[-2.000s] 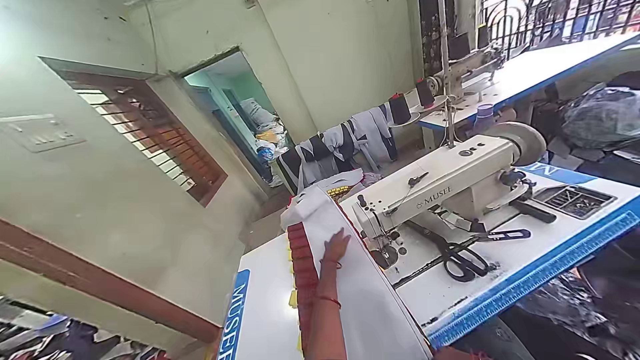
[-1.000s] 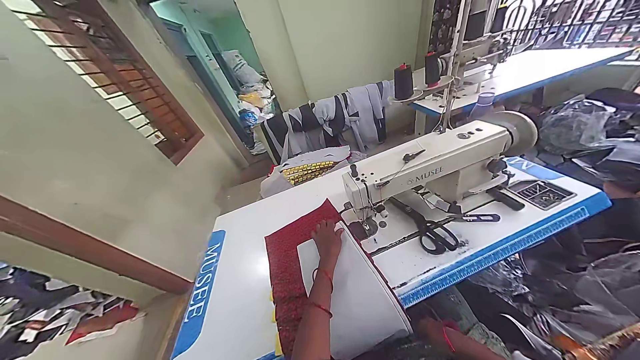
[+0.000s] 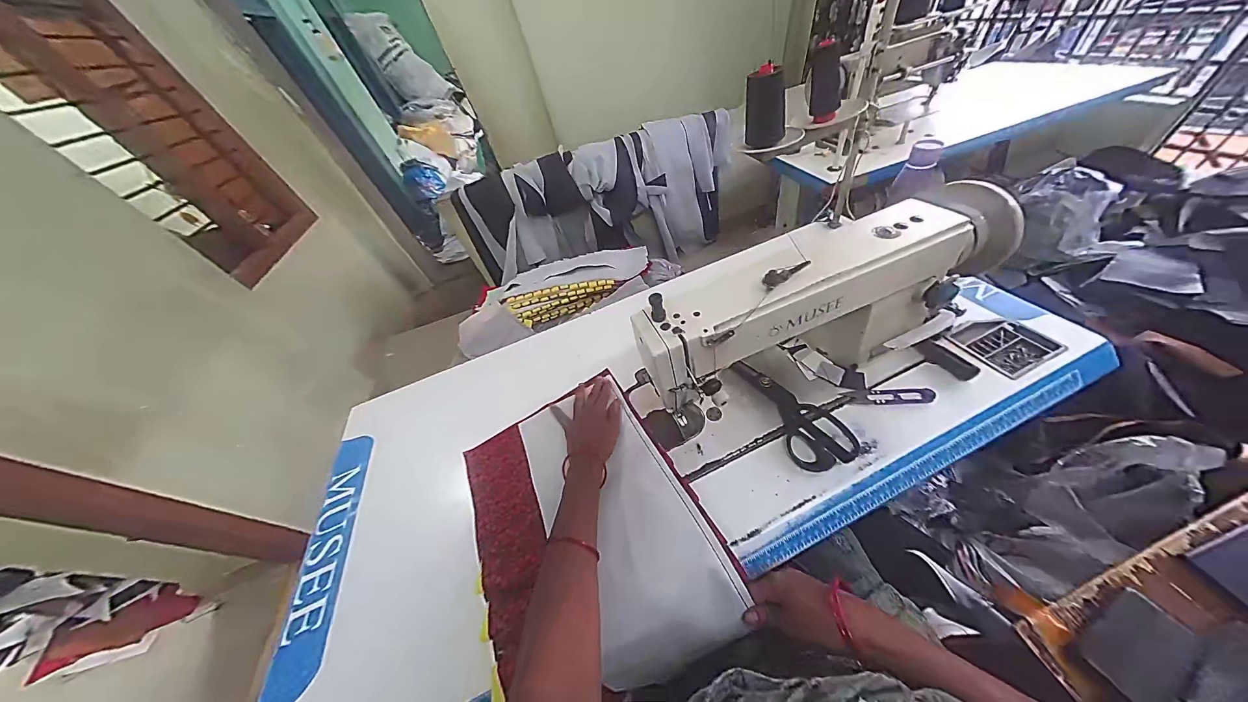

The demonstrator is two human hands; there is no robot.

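Note:
A white panel [image 3: 648, 526] lies over dark red fabric [image 3: 507, 526] on the sewing table, with red showing at its left and along its right edge. My left hand [image 3: 592, 424] rests flat on the panel's far end, left of the needle area of the white Musee sewing machine [image 3: 829, 297]. At the near right corner, my right hand [image 3: 785, 609] pinches the layered edge between thumb and fingers. Black-handled scissors [image 3: 814, 429] lie on the machine bed beside a dark thread snipper or cutter [image 3: 892, 396]. Yellow pieces show under the fabric's left edge.
Behind the table are a bundle with yellow strips [image 3: 561, 300] and hanging grey and black cloth [image 3: 604, 190]. Black thread cones [image 3: 765, 107] stand behind the machine. Plastic-wrapped material [image 3: 1102, 487] is heaped at the right, near a second sewing table [image 3: 1033, 102].
The red fabric's far end, seen past the panel one second ago, is now mostly covered by the panel. My right hand has come up to the panel's near right corner and holds it.

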